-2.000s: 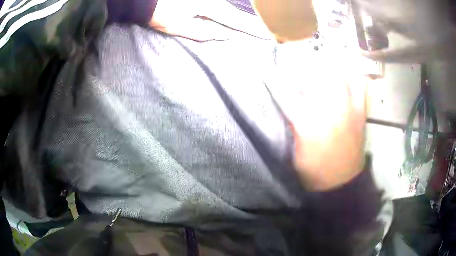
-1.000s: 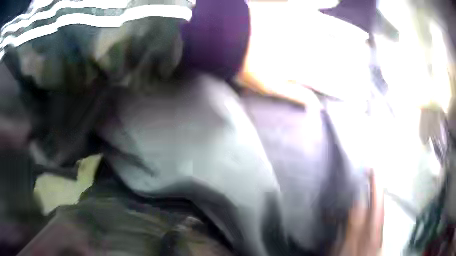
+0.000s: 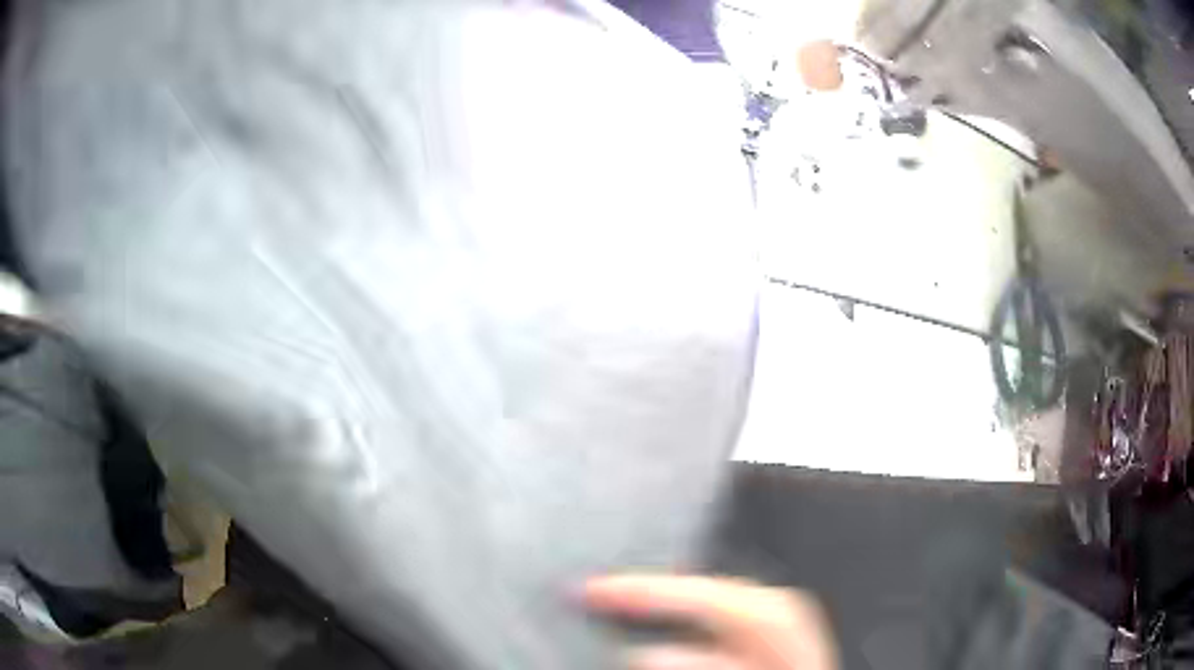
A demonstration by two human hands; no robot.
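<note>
A large pale grey garment piece point(image 3: 432, 301) fills the left and middle of the head view, raised close to the camera and blurred, with glare on its upper part. My right hand point(image 3: 720, 622) is at the bottom edge, blurred and partly cut off, with its fingers against the lower part of the cloth; whether they pinch it is not clear. My left hand is not in view. The sewing machine head point(image 3: 1034, 79) is at the upper right, with a small tan-brown block point(image 3: 821, 66) near the needle area, left of it.
The pale machine bed point(image 3: 904, 223) lies right of the cloth. Dark green scissors handles point(image 3: 1028, 343) lie at its right side. Loose metal and reddish bits point(image 3: 1133, 425) are at the far right. A dark sleeve is at the lower right. A yellowish scrap point(image 3: 197, 537) shows at the lower left.
The cloth has risen towards the camera and spread across the left. My left arm has left the view. My right hand has moved left along the bottom edge; the machine bed is uncovered.
</note>
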